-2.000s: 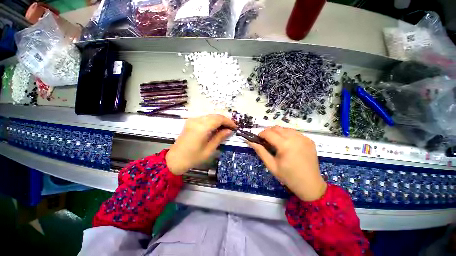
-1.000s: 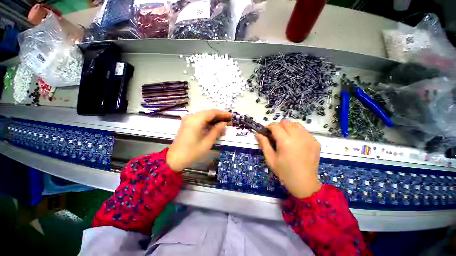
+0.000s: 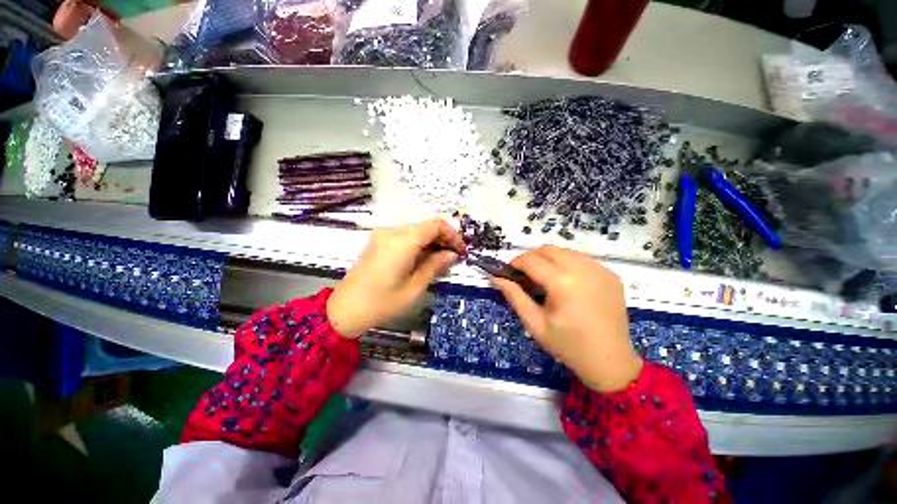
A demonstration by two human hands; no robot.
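My right hand (image 3: 580, 310) is closed on dark tweezers (image 3: 502, 269), which point left toward my left fingertips. My left hand (image 3: 388, 276) pinches a tiny dark component (image 3: 462, 253) at the tweezers' tip; its exact shape is too small to tell. A small heap of dark components (image 3: 482, 232) lies just behind the fingertips, on the trough's front part. Blue circuit boards (image 3: 487, 330) lie in a row on the rail below my hands.
The trough holds a black tray (image 3: 192, 157), dark reddish strips (image 3: 323, 182), white parts (image 3: 428, 148), dark leaded parts (image 3: 585, 157) and blue-handled cutters (image 3: 686, 221) on a greenish heap (image 3: 723, 231). Clear bags (image 3: 398, 34) and a red cylinder (image 3: 605, 34) stand behind.
A second ago both hands were over the small dark heap, slightly farther back. Now they are slightly nearer me, the heap shows behind them, and the tweezers' tip meets my left fingertips.
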